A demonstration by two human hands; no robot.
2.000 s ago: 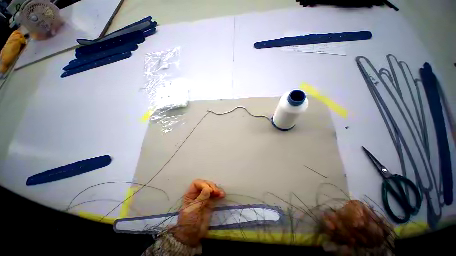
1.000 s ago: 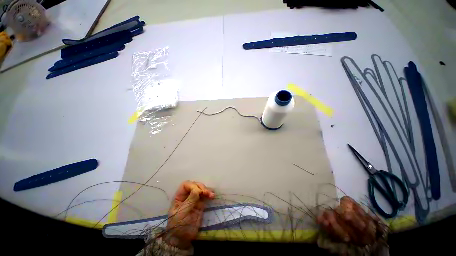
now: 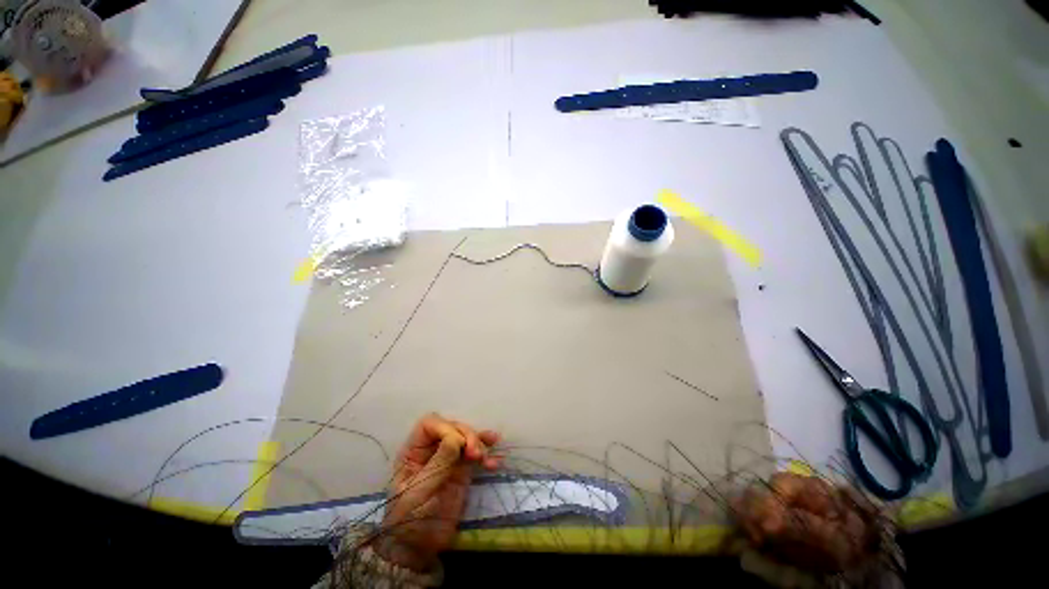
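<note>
My left hand (image 3: 428, 483) is at the near edge of the beige-grey board, thumb and fingertips pinched together. A fine dark thread (image 3: 541, 448) runs right from the fingertips; no needle can be made out. A strap (image 3: 311, 525) lies pale underside up with a grey-blue border, passing beneath my left hand, its rounded end to the right. My right hand (image 3: 811, 524) is low at the right near corner of the board, blurred and curled behind loose dark strands; what it holds cannot be told.
A white thread cone (image 3: 633, 255) stands on the board (image 3: 518, 345), its tail trailing left. Dark-handled scissors (image 3: 886, 437) and grey-blue loops (image 3: 909, 288) lie right. A clear bag (image 3: 345, 207), navy straps (image 3: 219, 104) and a single strap (image 3: 127, 400) lie left; another (image 3: 690, 90) lies beyond.
The view has shifted, so things on the table sit further left in the picture. My right hand's fingers spread somewhat, then curled again. My left hand keeps its pinch over the strap.
</note>
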